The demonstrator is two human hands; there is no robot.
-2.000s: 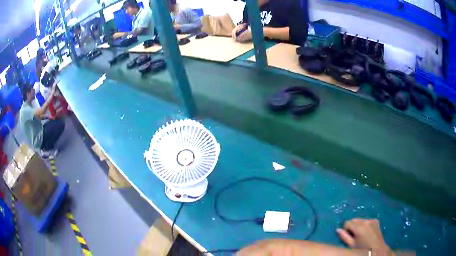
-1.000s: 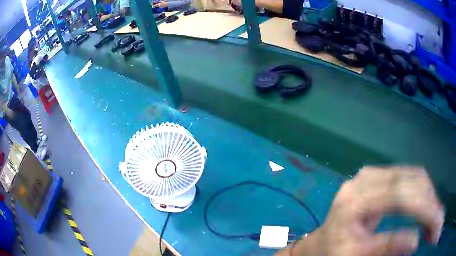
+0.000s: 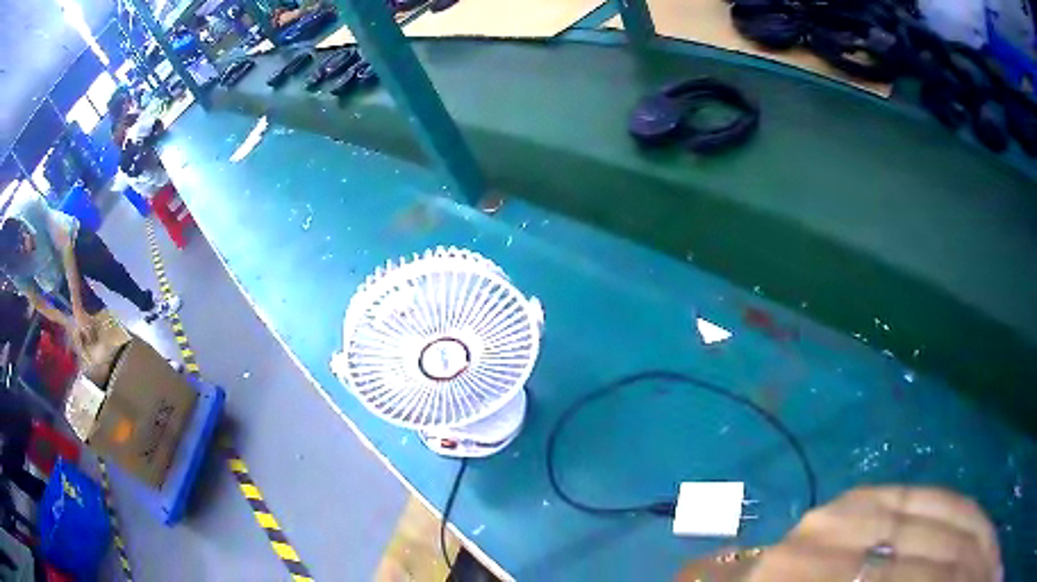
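My left hand (image 3: pixel 887 534) is at the bottom right edge, back up, blurred and partly cut off. It has a ring. Its fingertips and anything under them are hidden, so I cannot tell whether it holds something. My right hand is not in view. A white power adapter (image 3: pixel 707 508) with metal prongs lies on the teal bench (image 3: pixel 614 284), just left of my left hand. Its black cable (image 3: pixel 554 438) loops behind it. A white desk fan (image 3: pixel 444 341) stands left of the cable.
Black headphones (image 3: pixel 694 116) lie on the dark green conveyor belt (image 3: pixel 546 125). More headphones (image 3: pixel 864 46) are piled at the top right. A teal post (image 3: pixel 415 97) rises from the bench. A paper scrap (image 3: pixel 714 331) lies on it. At left a person bends over a cardboard box (image 3: pixel 142 415).
The view has shifted, so the fan and adapter appear further right and the belt headphones higher. My left hand has dropped from its raised, curled pose to the bottom edge.
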